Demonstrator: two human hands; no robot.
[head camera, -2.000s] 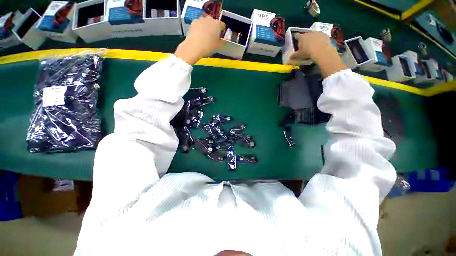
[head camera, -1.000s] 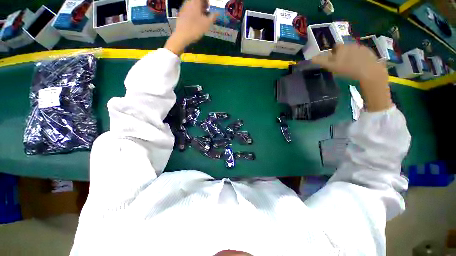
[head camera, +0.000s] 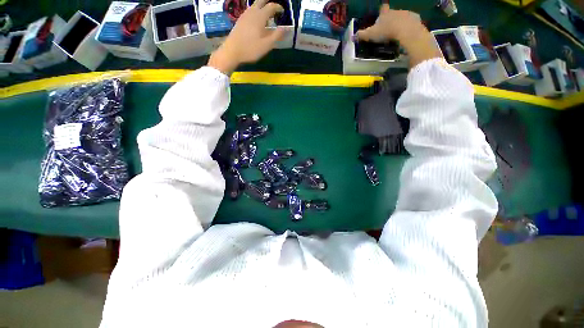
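Note:
My left hand (head camera: 251, 37) is at an open white box (head camera: 286, 35) beyond the yellow strip; its fingertips are over the box opening, and a hold cannot be made out. My right hand (head camera: 397, 31) reaches over another open white box (head camera: 365, 66), its fingers at a dark piece inside. A stack of matt black inserts (head camera: 380, 118) lies below it, partly hidden by my right sleeve. Small black accessories (head camera: 274, 172) with shiny ends lie in a loose pile at the centre, one (head camera: 371, 172) apart near the stack.
A clear bag of black pieces (head camera: 83, 144) lies at left. A row of open boxes (head camera: 179, 32) and printed box parts (head camera: 319, 25) stands beyond the yellow strip (head camera: 301, 79). Dark flat pads (head camera: 509, 144) lie at far right. Blue bins (head camera: 19, 259) are below.
My right hand has moved from above the black stack up and left to an open box. My left hand has shifted slightly over the row. The boxes' positions in view have changed.

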